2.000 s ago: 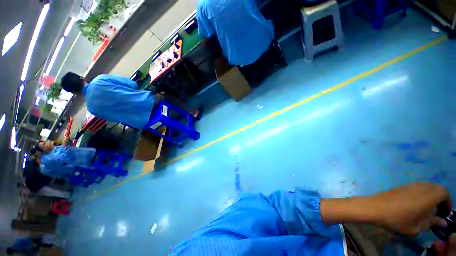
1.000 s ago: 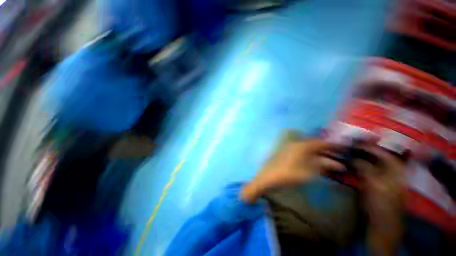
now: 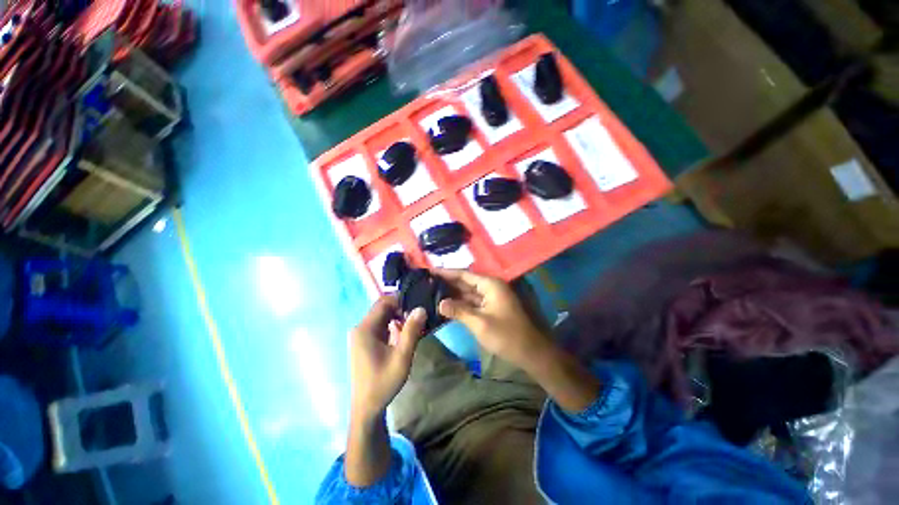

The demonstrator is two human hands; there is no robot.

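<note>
My left hand [image 3: 382,355] and my right hand [image 3: 490,314] hold a black watch [image 3: 422,296] between their fingertips, just over the near left corner of the tray. The orange-red turnover tray [image 3: 364,235] lies tilted in view on the green table. Several of its pockets hold a black watch on a white paper slip, such as the watch [image 3: 351,197] at the left corner. The right pocket of the near row shows only a white slip [image 3: 599,153]. A dark piece [image 3: 394,267] lies in the near left pocket, partly behind the held watch.
Stacked trays [image 3: 325,59] and clear plastic film [image 3: 449,44] lie beyond the tray. A maroon cloth bag [image 3: 641,296] with black contents is at the right, with brown cartons [image 3: 779,128] behind it. A trolley of red trays [image 3: 99,168] and a grey-white stool [image 3: 110,429] are at the left.
The view has swung from the aisle and other workers to the tray and my lap. Both hands now show clearly, holding the watch; earlier they were blurred or partly out of view.
</note>
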